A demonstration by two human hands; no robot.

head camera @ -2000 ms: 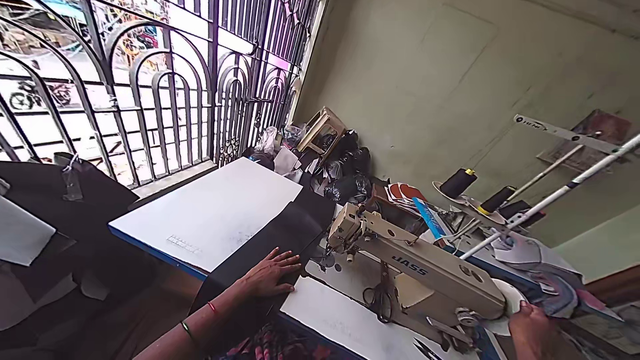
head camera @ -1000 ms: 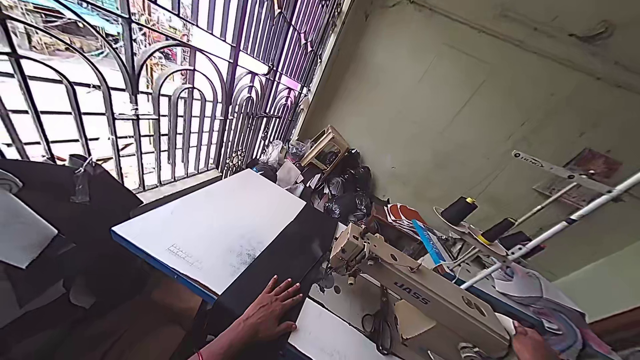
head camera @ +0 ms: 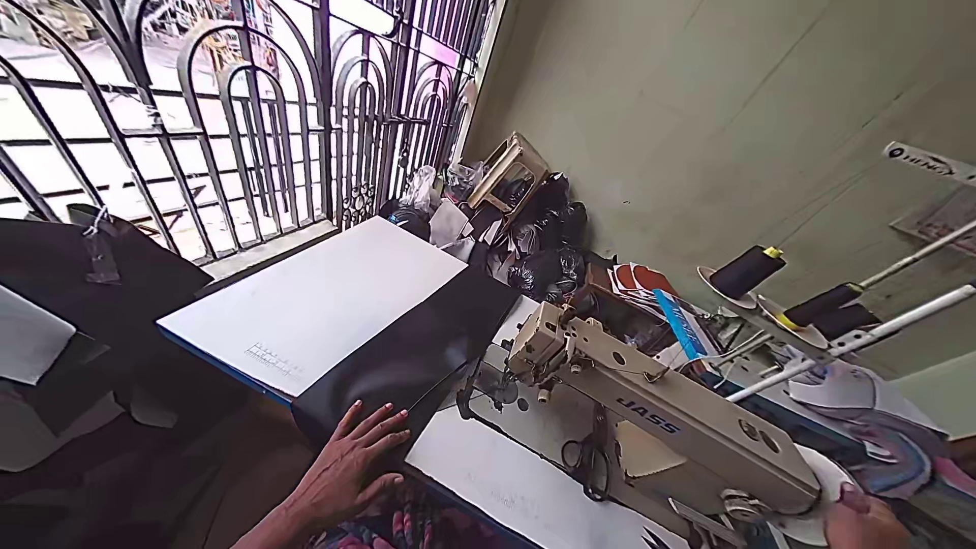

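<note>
A Jass sewing machine stands on a white-topped table. A long strip of black material lies across the table and reaches the needle end of the machine. My left hand rests flat on the near end of this strip, fingers spread. At the lower right, my right hand is blurred and partly cut off beside the machine's handwheel; its fingers are not clear. Black-handled scissors are by the machine's arm.
Black thread cones sit on a stand right of the machine. Behind the table are a beige stool and black plastic bags. A metal window grille runs along the left, with black material heaped below. Folded fabric lies at the right.
The black strip lies nearly the same, with my left hand still flat on its near end. My right hand remains by the handwheel. The view has shifted slightly.
</note>
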